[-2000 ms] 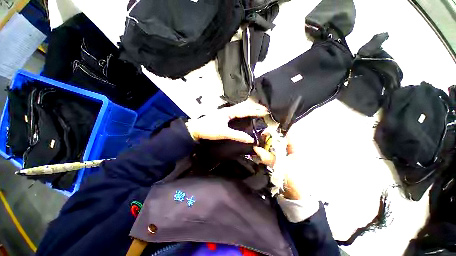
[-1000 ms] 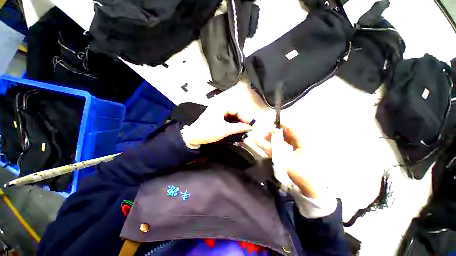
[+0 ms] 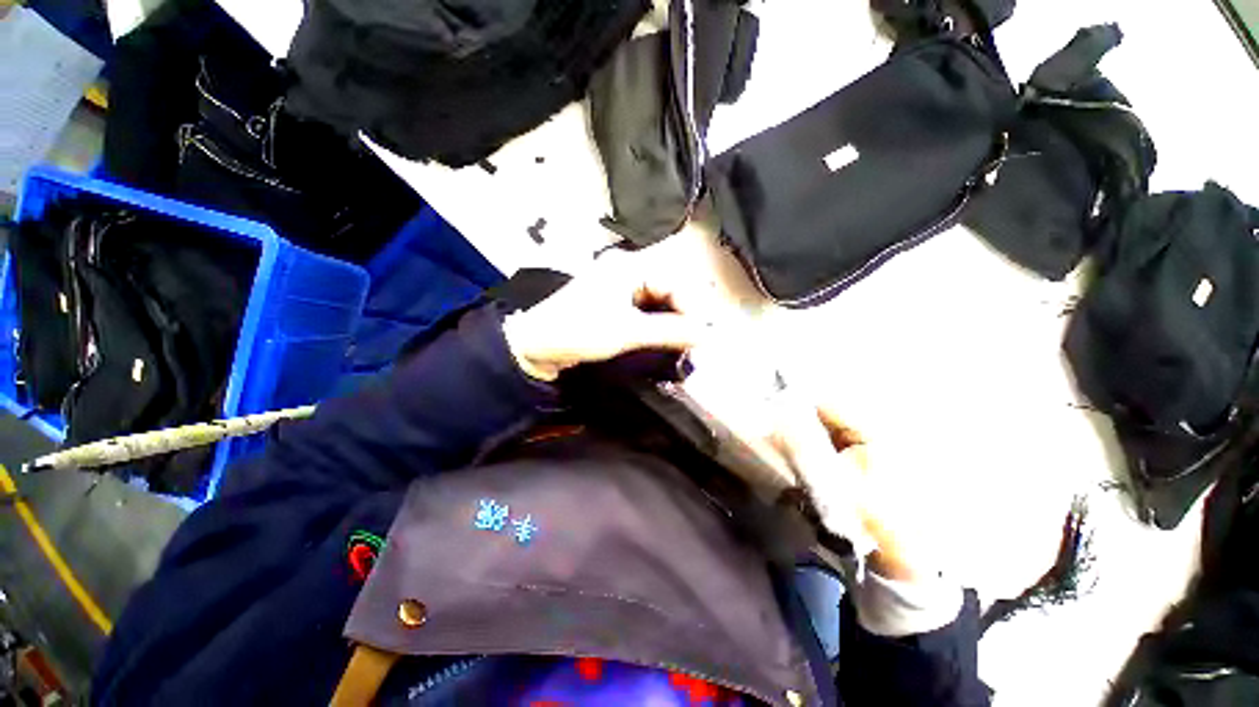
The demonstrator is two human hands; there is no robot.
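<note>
A black bag piece (image 3: 638,370) lies at the table's near edge against the apron, mostly hidden under my hands and sleeve. My left hand (image 3: 601,326) is closed on its upper edge, thumb and fingers together. My right hand (image 3: 842,463), with a pale covering, is at the right side of the piece, low over the bright tabletop. Its fingers are washed out by glare, so its grip is not clear. The dark slim tool does not show clearly now.
A black pouch with a pale label (image 3: 863,173) lies ahead, more black bags (image 3: 1167,325) at right, a bulky black heap (image 3: 456,69) at upper left. A blue crate (image 3: 249,325) with a speckled rod (image 3: 166,441) stands left. A frayed thread bundle (image 3: 1056,573) lies right.
My right hand has moved down and to the right, away from my left hand's fingertips. The upright dark blade seen earlier no longer shows. My left hand keeps hold of the black piece.
</note>
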